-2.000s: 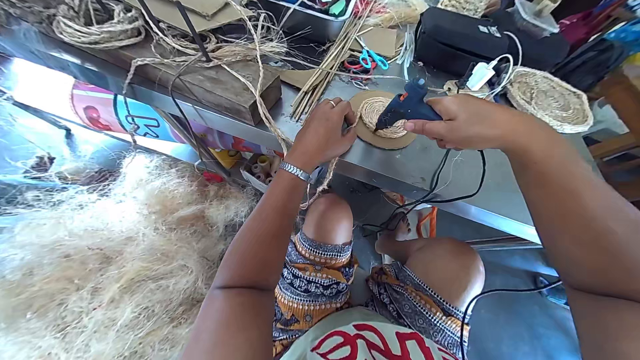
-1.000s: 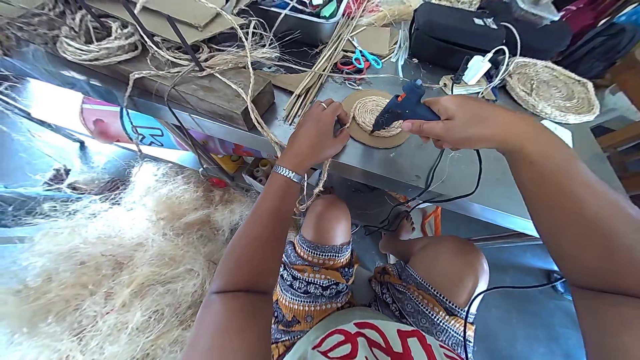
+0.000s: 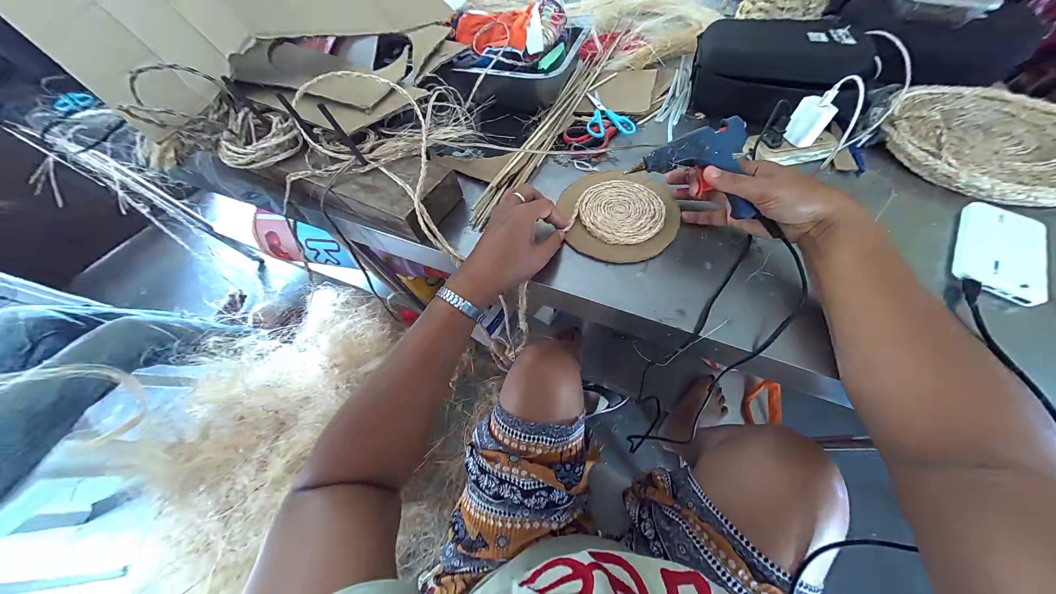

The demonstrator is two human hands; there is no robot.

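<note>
A spiral of braided natural-fiber cord (image 3: 621,212) lies on a round cardboard disc (image 3: 620,253) near the table's front edge. My left hand (image 3: 521,239) pinches the loose end of the braid at the disc's left rim, and the rest of the cord hangs below the edge. In my right hand (image 3: 747,198) is a dark blue hot glue gun (image 3: 700,147) with an orange trigger. Its nozzle points left, over the disc's upper right rim, off the spiral. The fingertips of my right hand are by the disc's right rim.
Behind the disc lie light-blue scissors (image 3: 610,122), thin sticks (image 3: 540,136) and a tray of yarn (image 3: 528,74). A wooden block (image 3: 371,194) and coiled rope (image 3: 260,140) sit left. A woven round mat (image 3: 982,144) and white power bank (image 3: 1000,253) are right; black cables hang over the edge.
The glue gun has moved off the spiral to the disc's upper right rim, its nozzle now pointing more level to the left. My left hand stays by the disc's left side.
</note>
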